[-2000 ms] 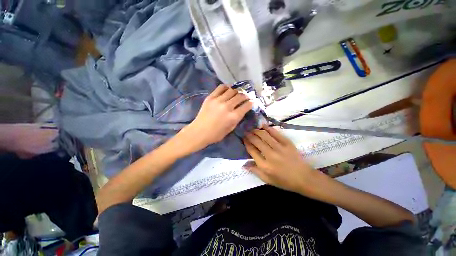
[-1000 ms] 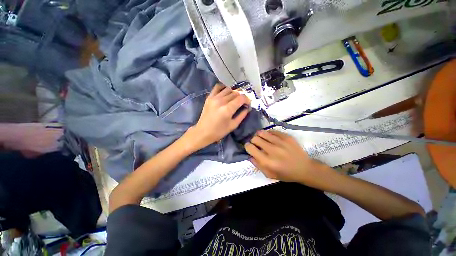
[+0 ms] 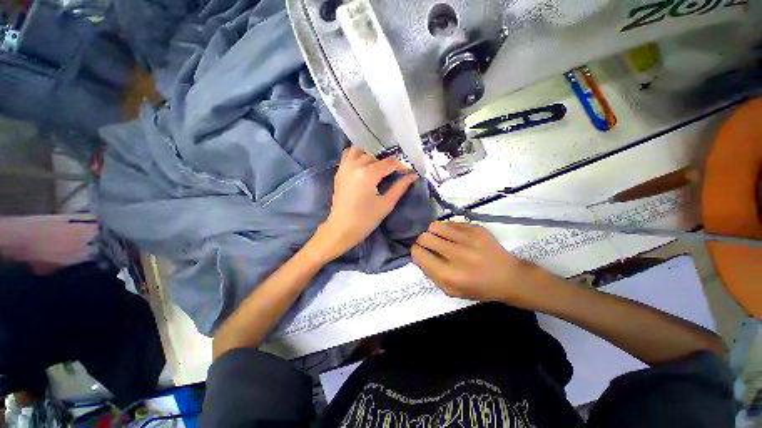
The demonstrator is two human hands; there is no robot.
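The grey-blue garment (image 3: 242, 159) lies crumpled left of and under the sewing machine head (image 3: 384, 75). My left hand (image 3: 361, 196) is on the cloth just left of the presser foot (image 3: 443, 167), thumb and fingers pinching a fold. My right hand (image 3: 464, 259) is right of and nearer than the needle area, fingers curled on the garment's edge; its fingertips are partly hidden. The grey binding tape (image 3: 568, 224) runs from the orange reel (image 3: 731, 201) to the foot. The needle point itself is not clear.
Black thread snips (image 3: 522, 119) and a blue and orange cutter (image 3: 591, 99) lie behind the foot. A wooden-handled awl (image 3: 652, 185) lies near the reel. A printed scale (image 3: 359, 306) runs along the table's near edge. Dark and pink cloth (image 3: 46, 238) is at the left.
My left hand has turned more upright, its thumb and finger closing on the fold at the foot. My right hand has shifted slightly away from the foot, its fingers more curled.
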